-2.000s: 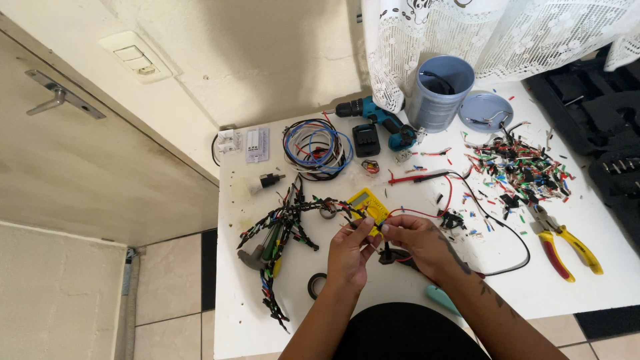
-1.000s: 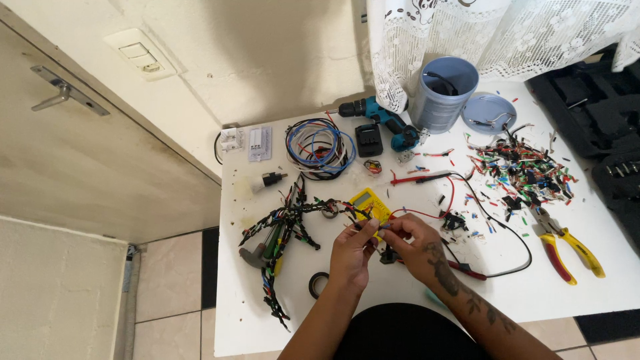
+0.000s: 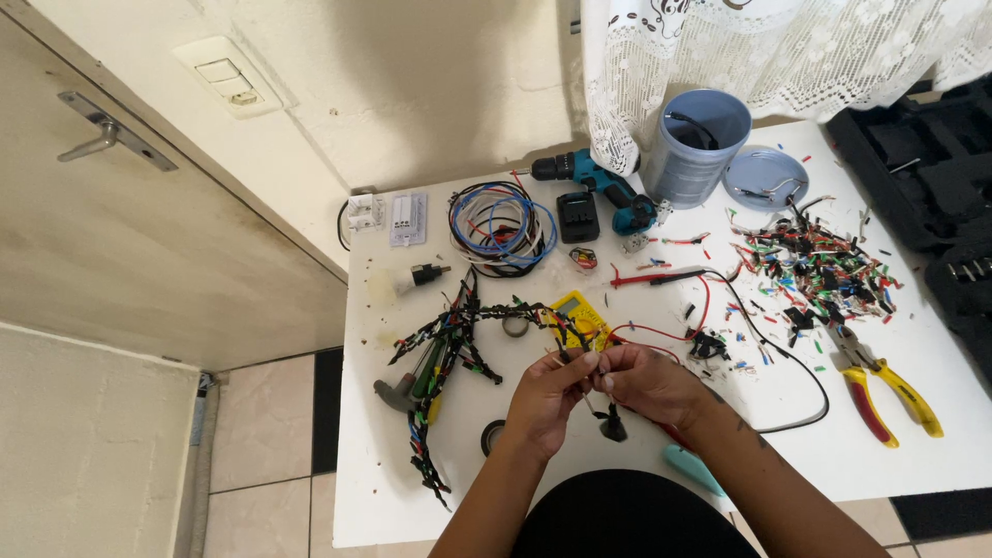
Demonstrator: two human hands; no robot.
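Note:
My left hand [image 3: 549, 394] pinches thin wires at the end of a taped wire harness [image 3: 453, 325], which curves left over the white table. Touching it, my right hand [image 3: 647, 384] has its fingertips closed on the same wires; the exact grip is partly hidden. Below the fingers dangles a black piece [image 3: 612, 425] on a light wire. Just behind the hands lies a yellow multimeter [image 3: 575, 314], partly covered by the harness. Its red test probe [image 3: 643, 279] rests behind my right hand. A roll of black tape [image 3: 491, 438] lies beside my left wrist.
Coiled wires [image 3: 500, 229], a cordless drill [image 3: 597, 182], a battery [image 3: 578, 217] and a blue container [image 3: 697, 151] stand along the back. Right are a heap of wire scraps [image 3: 825, 267], yellow-red pliers [image 3: 868, 380] and a black case [image 3: 914, 163]. A green-handled tool [image 3: 428, 368] lies under the harness.
Both hands stay together at the wires in front of the multimeter. The black piece now hangs in plain view below the fingers.

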